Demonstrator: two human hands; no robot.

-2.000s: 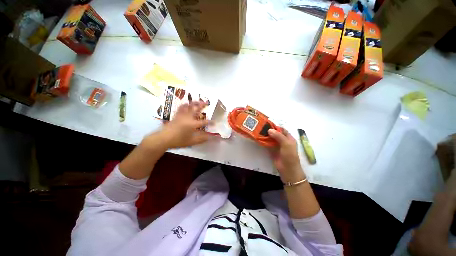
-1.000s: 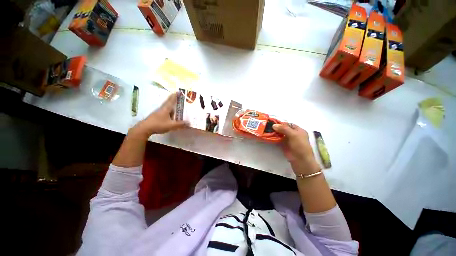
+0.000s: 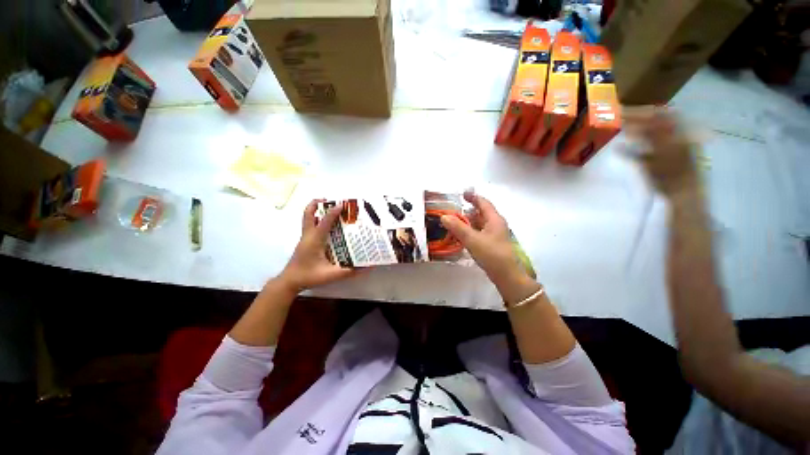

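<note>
A retail box (image 3: 377,233) with a white printed face lies on its side in front of me, its open end to the right. My left hand (image 3: 318,253) holds its left end. An orange coiled cable (image 3: 441,233) is partly inside the open end. My right hand (image 3: 487,238) grips the cable's outer end, with the thumb pressed on it. The far part of the cable is hidden inside the box. A yellow-green cutter (image 3: 522,259) lies on the table, mostly hidden behind my right hand.
Three orange retail boxes (image 3: 557,98) stand back right. A brown carton (image 3: 330,62) stands at the back. Yellow paper (image 3: 265,173), another cutter (image 3: 195,224), clear plastic packaging (image 3: 142,213) and more retail boxes are at left. Another person's arm (image 3: 697,275) reaches in from the right.
The cable has moved left, from beside the box to partly inside its open end. My left hand still holds the box's left end. Another person's arm has come in at the right.
</note>
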